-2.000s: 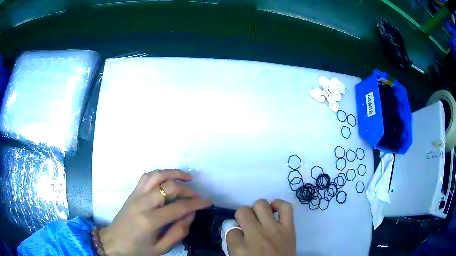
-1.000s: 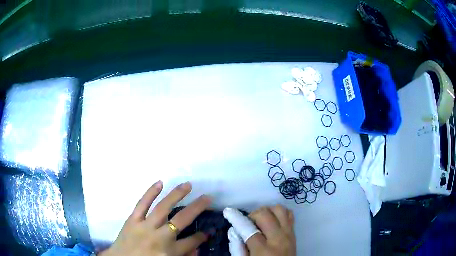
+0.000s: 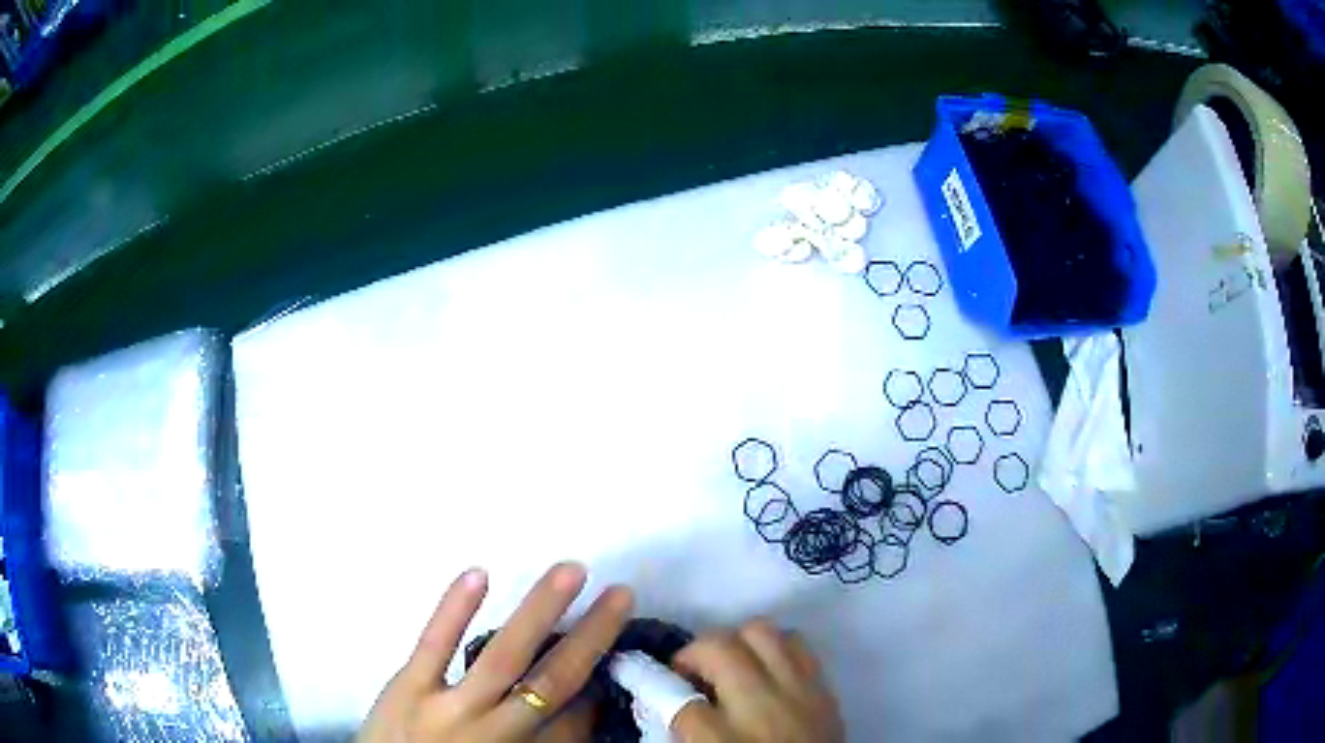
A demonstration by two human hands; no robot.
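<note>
A black housing (image 3: 651,636) lies at the bottom centre, mostly covered by my hands and cut off by the lower edge. My left hand (image 3: 509,682) rests over its left side with fingers spread and a gold ring on one finger. My right hand (image 3: 763,682) is at its right side, a white finger cot (image 3: 650,688) pressing on the housing. Whether a sealing ring is under the fingertips is hidden. Loose black sealing rings (image 3: 947,523) and a tangled pile of them (image 3: 823,539) lie right of my hands on the white mat (image 3: 494,392).
White finger cots (image 3: 825,218) lie heaped at the mat's upper right. A blue bin (image 3: 965,276) with black contents, a crumpled wipe (image 3: 1090,450), a white box (image 3: 1192,334) and a tape roll (image 3: 1261,160) stand at the right. Plastic-wrapped packs (image 3: 134,457) lie left. A green conveyor (image 3: 363,131) runs beyond.
The view has turned and shifted, so the mat looks tilted. My left fingers have spread and straightened over the housing. My right hand stays at its right side, the white-covered fingers on it.
</note>
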